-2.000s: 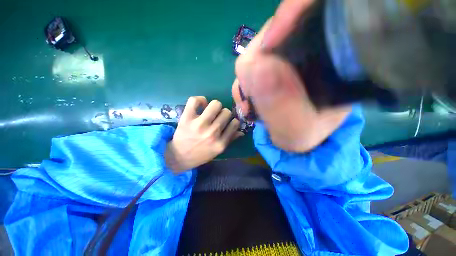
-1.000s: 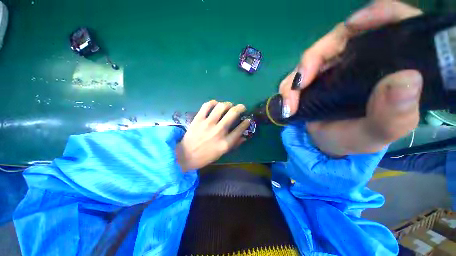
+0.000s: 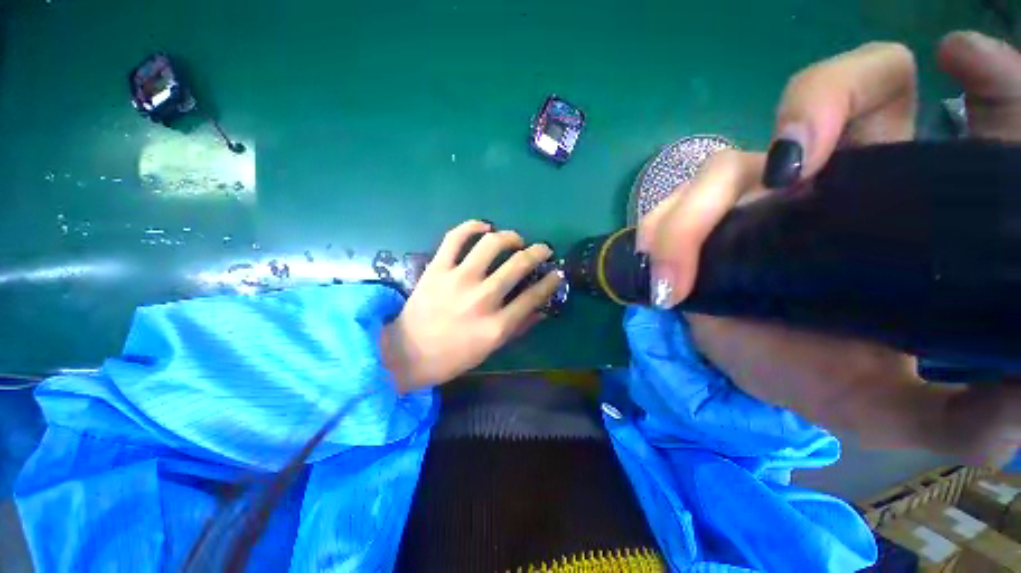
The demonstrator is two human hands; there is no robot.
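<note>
My right hand [image 3: 717,213] grips the thick black electric screwdriver [image 3: 851,246]; its nose with a thin yellow ring points left. The nose meets a small black electronic unit [image 3: 556,289] near the bench's front edge; the tip itself is hidden. My left hand [image 3: 470,297] lies over this unit with its fingers on it, covering most of it. A second unit [image 3: 556,129] with a silver-white patch lies behind. A third unit [image 3: 160,90] with a thin dark lead lies at the far left. The round grainy silver screw dish [image 3: 672,174] is partly hidden behind my right hand.
The green bench mat [image 3: 370,134] is shiny. A pale rectangle [image 3: 199,166] lies flat on its left side. Cardboard boxes [image 3: 952,532] stand below the bench at the lower right. A small pale object shows at the far right edge.
My right hand has come down and right from over the bench, and the screwdriver now lies level with its nose at the held unit. The screw dish has come into view. My left hand stays on the unit.
</note>
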